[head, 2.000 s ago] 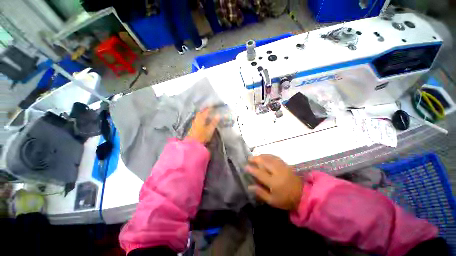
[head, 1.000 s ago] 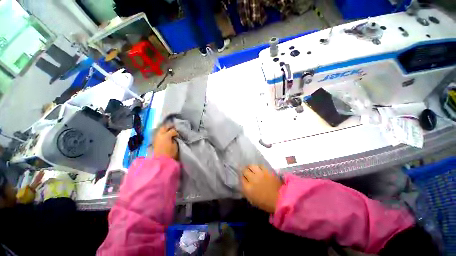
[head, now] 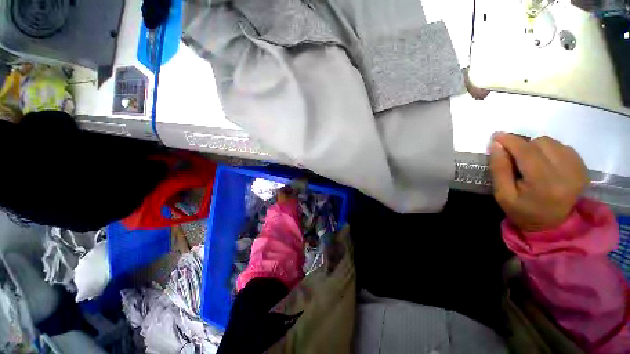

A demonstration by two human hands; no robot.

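The light-grey garment panel (head: 304, 104) lies bunched on the white table and hangs over its front edge. A speckled-grey band (head: 414, 66) lies across it. No hand touches the cloth. My left hand (head: 287, 195) is small and blurred, inside the blue bin (head: 220, 256) below the table, among mixed grey scraps. Its fingers are hard to make out, and whether it holds anything is not visible. My right hand (head: 539, 176) is curled in a loose fist at the table's front edge, right of the cloth, with nothing visible in it.
The machine bed plate (head: 546, 55) is at the upper right; the needle is out of view. A red stool (head: 179, 197) stands left of the bin. Whitish-grey cloth pieces (head: 169, 304) lie at the lower left. Another machine's grey part (head: 59, 28) is at the upper left.
The view has tilted down. My left hand has left the cloth and moved down into the bin. My right hand has let go of the cloth and is to its right.
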